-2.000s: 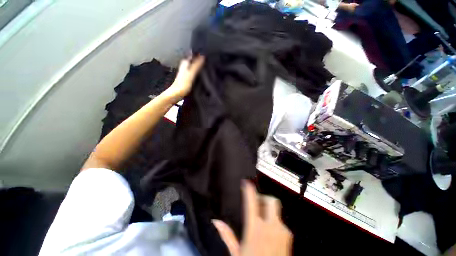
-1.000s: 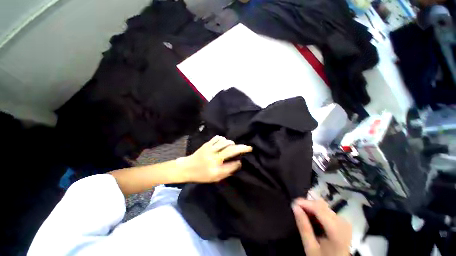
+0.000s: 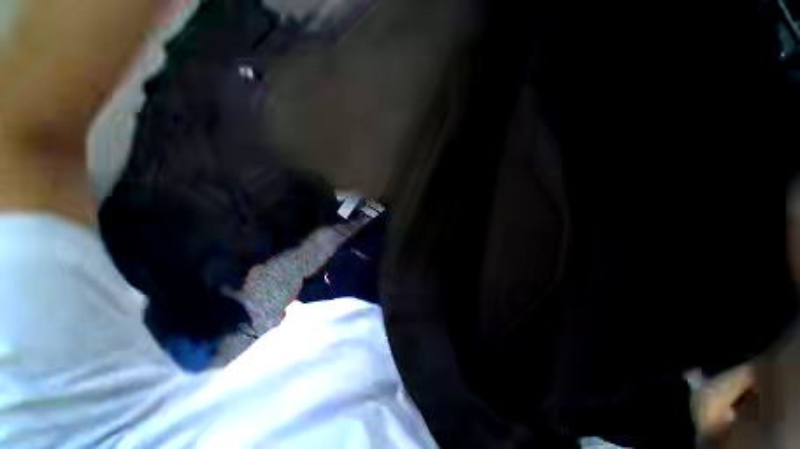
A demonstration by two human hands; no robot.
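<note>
A large black garment piece [image 3: 579,210] is raised close to the camera and fills the middle and right of the view. My left forearm [image 3: 61,105] rises blurred at the upper left; my left hand is not in view. Part of my right hand [image 3: 728,403] shows at the lower right, beside the cloth's lower edge. It is blurred and cut off, so its grip cannot be told. The machine and most of the table are hidden behind the cloth.
A heap of dark cloth [image 3: 210,167] lies at the left beside the pale wall [image 3: 114,140]. A grey speckled surface [image 3: 294,276] shows below it. My white sleeve and clothing [image 3: 307,377] fill the lower left.
The black piece has come up from my lap and the table edge to close before the camera. My left arm has risen, its hand out of the picture. My right hand is now mostly hidden.
</note>
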